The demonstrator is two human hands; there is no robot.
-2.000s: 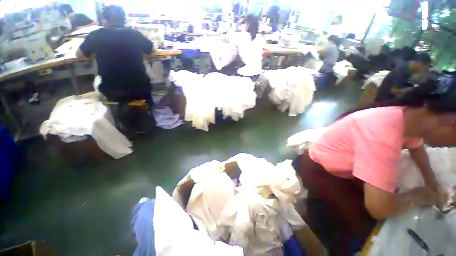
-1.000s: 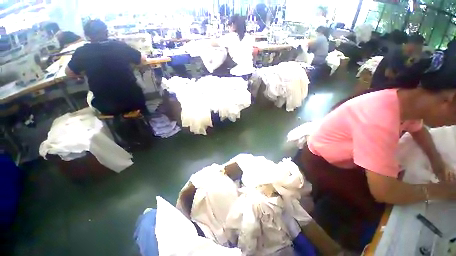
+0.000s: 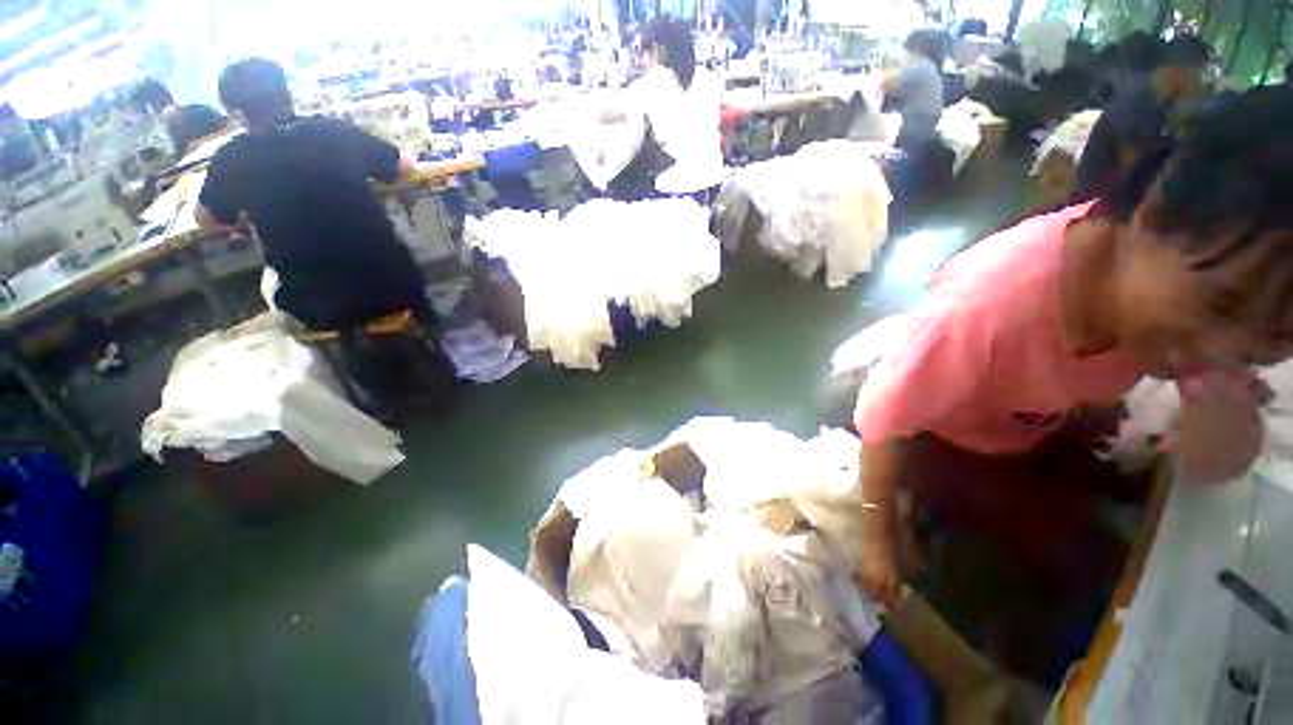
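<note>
Neither of my hands is in view. White cloth (image 3: 546,654) with a pointed corner lies over my blue-clad leg (image 3: 445,649) at the bottom centre. Just right of it stands a brown carton (image 3: 550,545) overflowing with cream cloth (image 3: 759,581). A blue tub edge (image 3: 896,680) shows at the carton's lower right. A small dark slim tool (image 3: 1255,601) lies on the pale table (image 3: 1184,623) at the lower right.
A neighbour in a pink top (image 3: 993,347) sits at the right, one hand low beside the carton. A blue crate or bag (image 3: 50,567) is at the left. Cloth heaps (image 3: 270,390) and seated workers (image 3: 305,213) are across the green floor (image 3: 355,567).
The neighbour has turned from the table towards the carton, with one arm lowered beside it and the other hand near the face. The view has shifted slightly, showing more blue at left.
</note>
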